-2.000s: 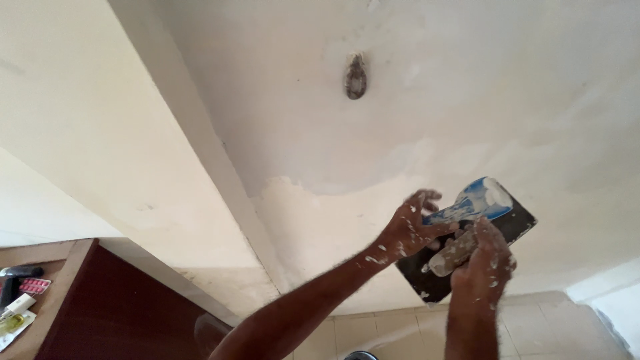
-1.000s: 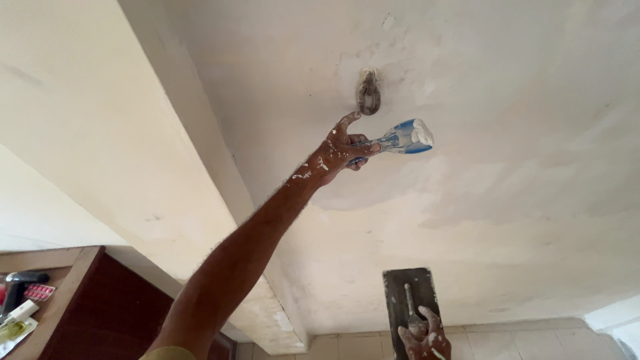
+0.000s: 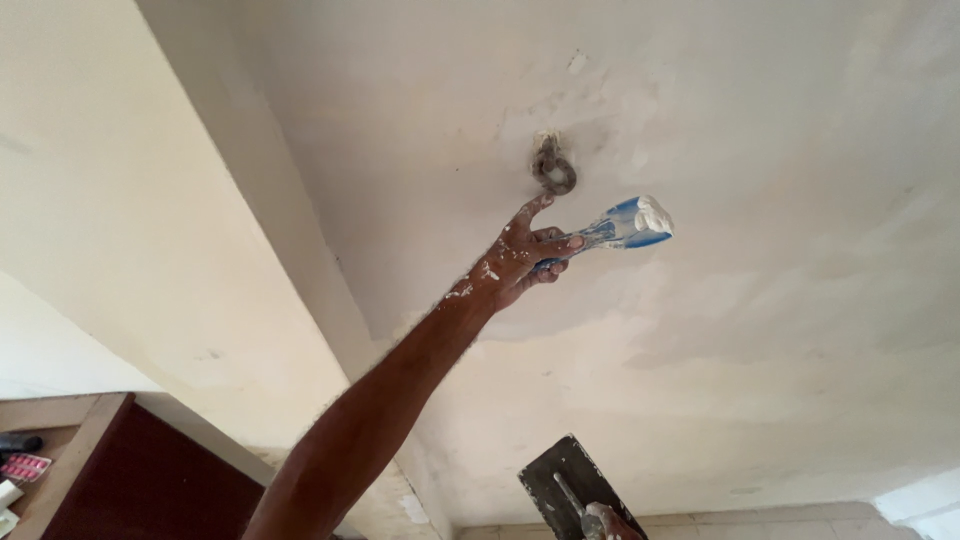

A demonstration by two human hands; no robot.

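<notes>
My left hand point(image 3: 529, 251), spotted with white paste, is raised to the ceiling and grips the handle of a blue putty knife point(image 3: 619, 225). A lump of white putty point(image 3: 654, 216) sits on the blade's end. One fingertip is at the lower edge of a dark metal ceiling hook point(image 3: 556, 171), apparently touching it. At the bottom, my right hand point(image 3: 611, 523), partly cut off by the frame, holds a dark rectangular plastering trowel point(image 3: 566, 476) by its handle.
A cream beam point(image 3: 225, 247) runs along the left of the ceiling point(image 3: 712, 315). At lower left, a wooden cabinet point(image 3: 112, 427) bears a pink blister pack point(image 3: 26, 466) and other small items. Tiles point(image 3: 787, 523) show along the bottom edge.
Two seconds ago both hands were together, with the putty knife over the trowel. The left hand has since moved up to the hook with the knife; the right stays low with the trowel, now tilted.
</notes>
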